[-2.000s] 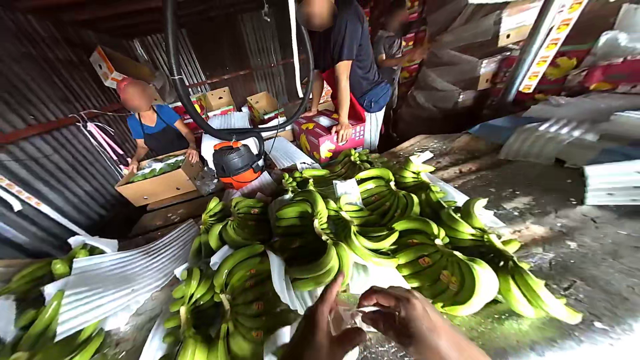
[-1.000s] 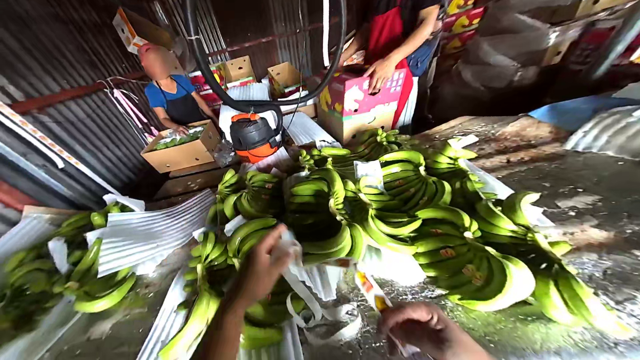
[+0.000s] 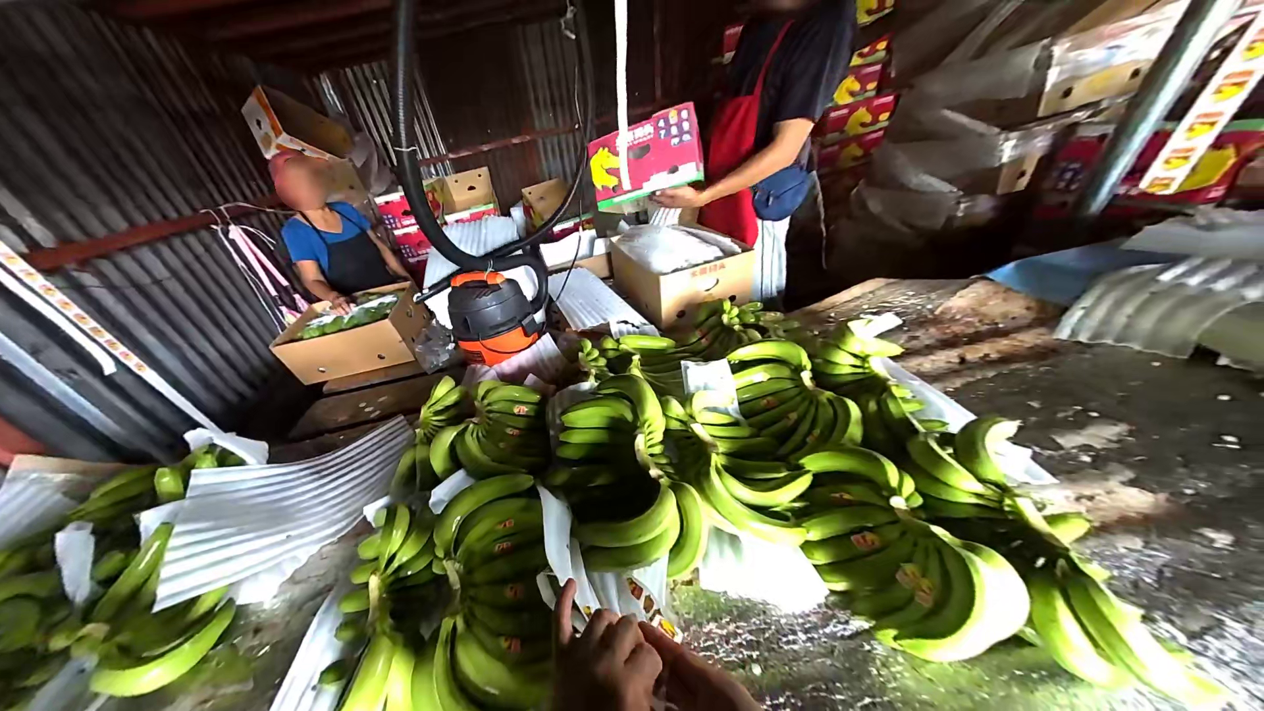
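My left hand (image 3: 607, 657) and my right hand (image 3: 691, 676) are together at the bottom middle, fingers bent and close. A sticker strip (image 3: 647, 604) with orange prints shows just beyond the fingertips; whether it is pinched in them cannot be told. Left of the hands lies a hand of green bananas (image 3: 499, 592) with small stickers. More banana hands (image 3: 913, 563) with stickers lie to the right and behind. White foam sheeting (image 3: 558, 533) sits between the bananas. The palms and what they may hold are hidden.
A corrugated foam sheet (image 3: 276, 504) lies on bananas at left. Behind stand an orange and black vacuum (image 3: 494, 316) with a black hose (image 3: 410, 178) and an open cardboard box (image 3: 681, 281). One person packs a box (image 3: 346, 360); another holds a red box lid (image 3: 647, 158). A metal post (image 3: 1150, 109) rises at right.
My hands, apart one second ago with the sticker strip by the right one, have come together at the bottom middle. The standing person has lifted a red lid, and the box below shows its plastic-lined top.
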